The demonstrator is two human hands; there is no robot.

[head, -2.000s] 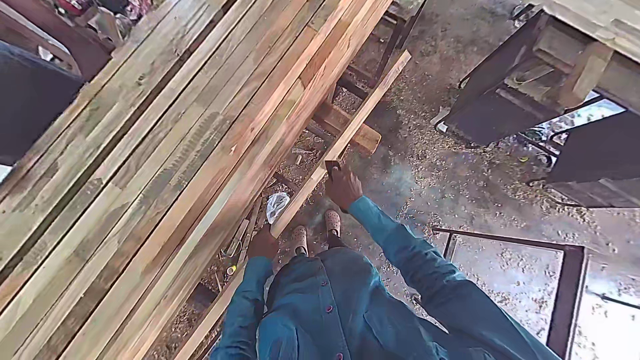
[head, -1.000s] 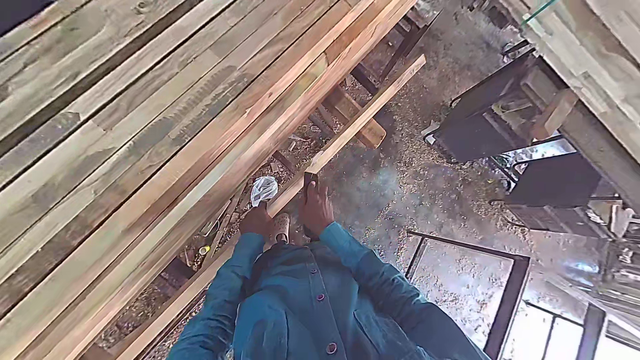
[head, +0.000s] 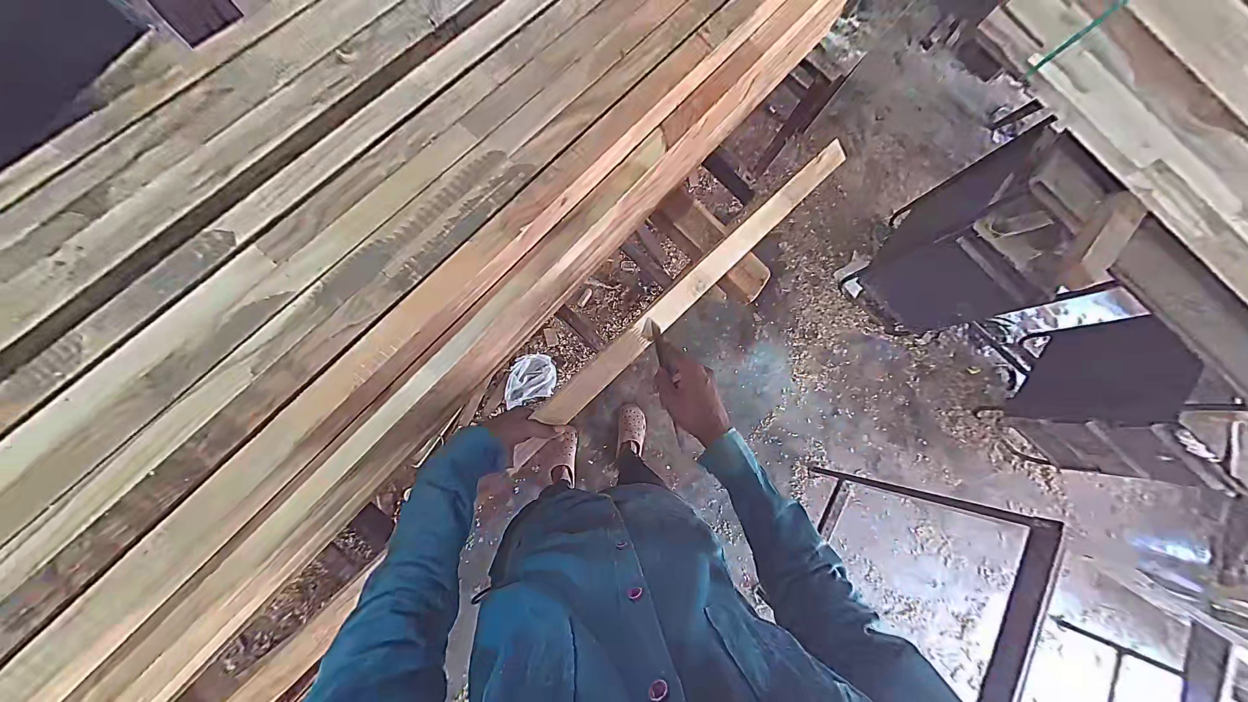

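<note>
A long narrow wooden strip [head: 749, 230] runs diagonally in front of me, beside the edge of a large stack of boards [head: 409, 244]. My left hand [head: 517, 429] grips the strip close to that edge, its fingers partly hidden. In my right hand [head: 692, 395] is a small dark flat tool [head: 663, 343], its tip at the strip's near side around mid-length; its exact kind cannot be told. A clear plastic bag [head: 531, 378] lies just beyond my left hand.
Below the strip a wood block [head: 743, 278] juts out from the stack's supports. Shavings litter the concrete floor [head: 770, 370]. Dark metal frames [head: 975, 263] stand on the right under more boards [head: 1150, 127]. A rectangular metal frame [head: 1038, 585] lies at lower right.
My right hand with the tool has moved along the strip toward my left hand, then back outward a little. My left hand still holds the strip. The view has shifted.
</note>
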